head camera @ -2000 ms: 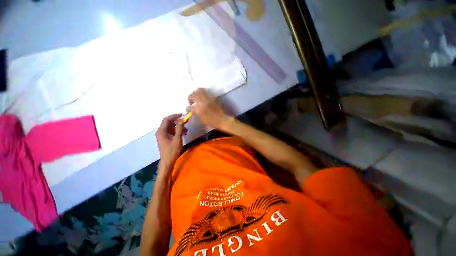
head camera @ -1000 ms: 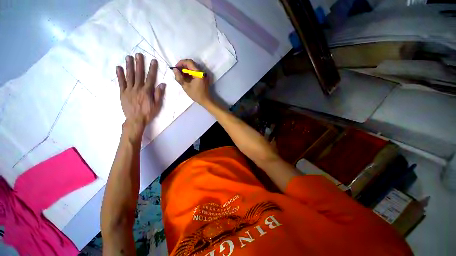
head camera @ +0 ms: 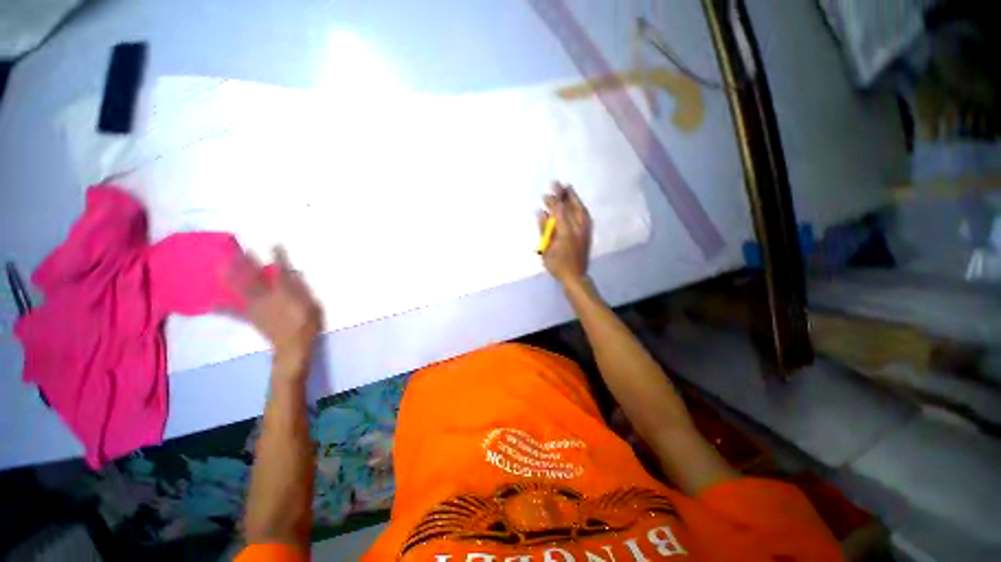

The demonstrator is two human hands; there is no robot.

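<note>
My right hand (head camera: 568, 233) holds a yellow marking pen (head camera: 546, 234) over the right part of the white pattern paper (head camera: 417, 209). My left hand (head camera: 280, 305) is blurred, at the sleeve end of the bright pink top (head camera: 104, 318); whether it grips the fabric cannot be told. The top lies bunched on the left of the paper and table. Glare washes out the drafted lines.
A pinkish clear ruler (head camera: 648, 148) and a tan French curve (head camera: 683, 97) lie at the right. A dark rail (head camera: 765, 198) stands beyond them. A small black rectangle (head camera: 122, 88) lies at the upper left. Dark handles (head camera: 19, 288) show at the left edge.
My left hand has moved off the paper's middle to the pink sleeve. My right hand has lifted the pen's tip from the drafted lines and moved right. The view has swung, showing more of the table.
</note>
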